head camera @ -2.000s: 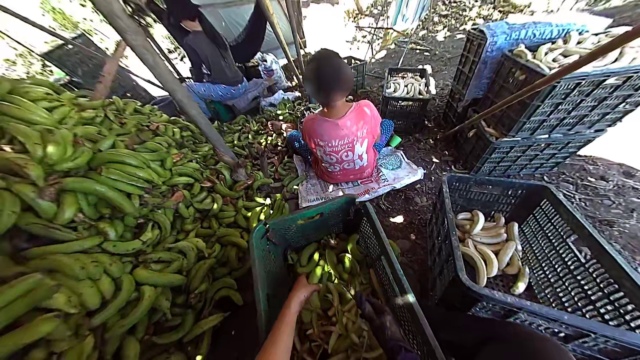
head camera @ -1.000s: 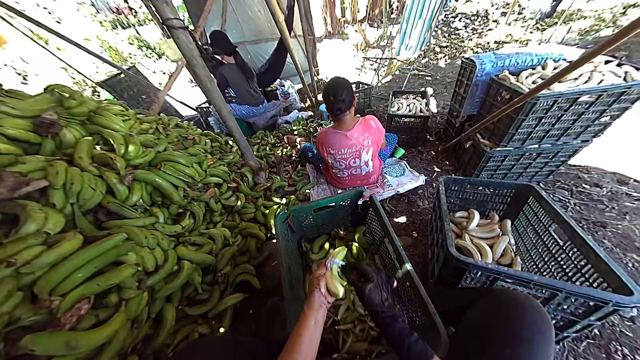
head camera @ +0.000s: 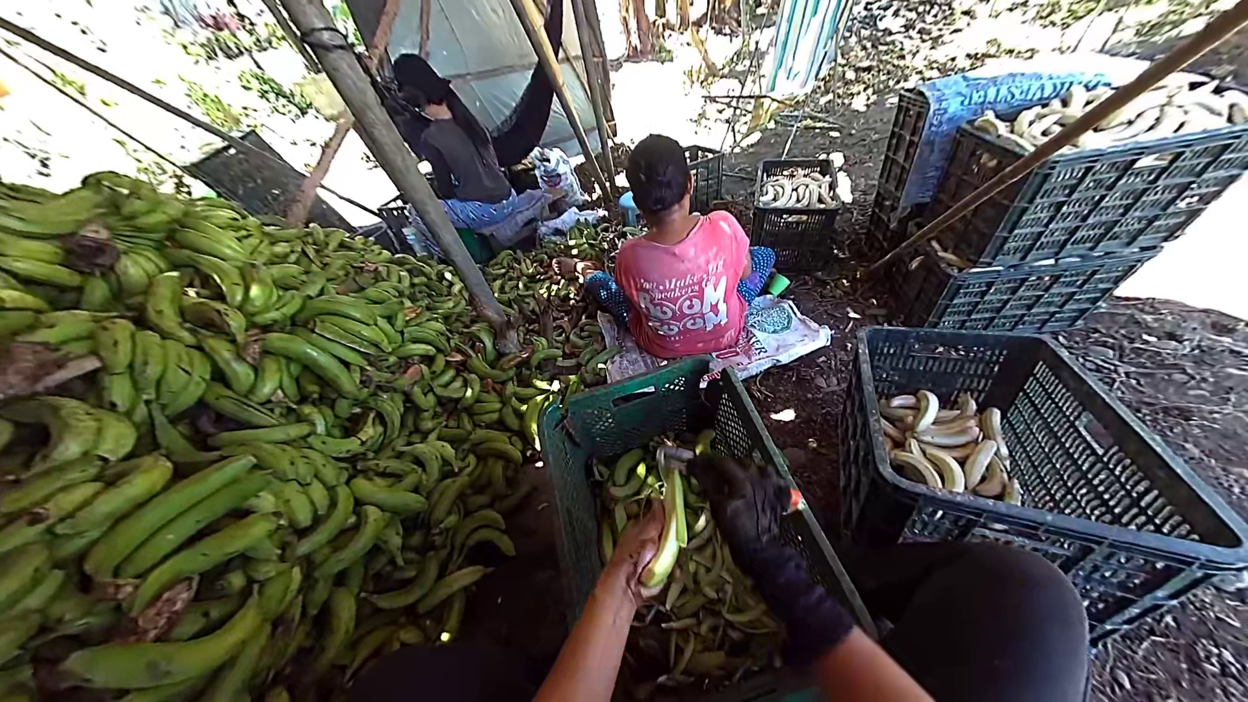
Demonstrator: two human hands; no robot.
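Observation:
My bare left hand [head camera: 639, 546] grips a partly peeled green banana [head camera: 669, 531] from below, over a green plastic crate [head camera: 624, 414]. Close by on the right, my right hand [head camera: 741, 492] wears a dark glove and is closed on a small peeling tool [head camera: 676, 453], its metal end at the banana's upper tip. Unpeeled green bananas [head camera: 629, 478] and loose peels [head camera: 697, 595] lie inside the crate below both hands. Peeled bananas [head camera: 946, 444] rest in a black plastic crate [head camera: 1043, 531] beside my knee.
A big heap of green bananas [head camera: 322, 351] spreads on the left around a wooden pole [head camera: 390, 146]. Ahead, a person in a pink shirt [head camera: 682, 283] sits on a sack [head camera: 799, 336]; another person [head camera: 463, 156] sits farther back. Stacked crates [head camera: 1092, 210] of peeled bananas stand at the right.
My left hand has come up from low in the green crate with a banana, which now shows pale, peeled flesh. My gloved hand has also risen and is at the banana's tip.

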